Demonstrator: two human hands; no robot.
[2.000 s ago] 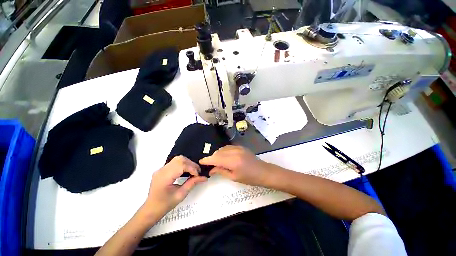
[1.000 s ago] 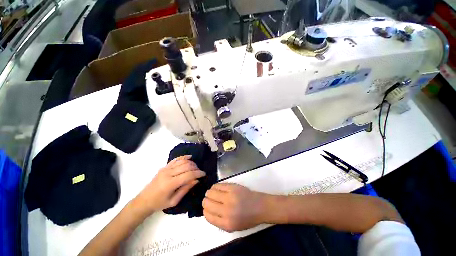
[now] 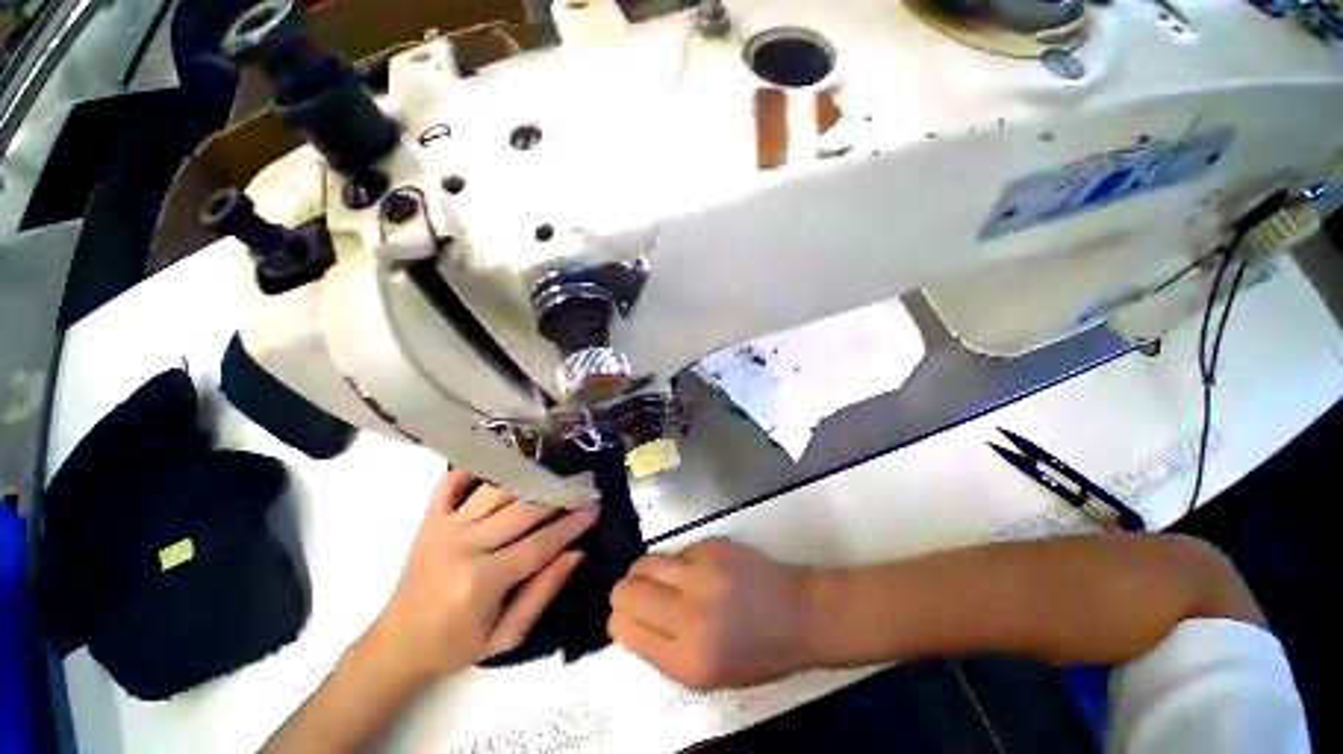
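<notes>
A black fabric panel (image 3: 601,557) lies under the left end of the off-white sewing machine (image 3: 766,221). The machine head hides its far end and the needle. My left hand (image 3: 494,567) lies on the panel's left part, fingertips near the head's lower end; whether it grips is unclear. My right hand (image 3: 707,611) is curled at the panel's near right edge, fingers closed on the fabric. A small pale yellow piece (image 3: 653,457) shows beside the needle area.
Black stacked pieces (image 3: 199,575) with a yellow ticket lie at the left; another black piece (image 3: 280,398) is partly behind the head. A white scrap (image 3: 818,368) lies under the arm. Black snips (image 3: 1068,479) and a hanging cable (image 3: 1209,383) are at the right.
The view has moved closer to the machine head. Since the oldest frame, the panel has been turned or folded and its ticket is out of sight; my right hand has moved to its near right edge.
</notes>
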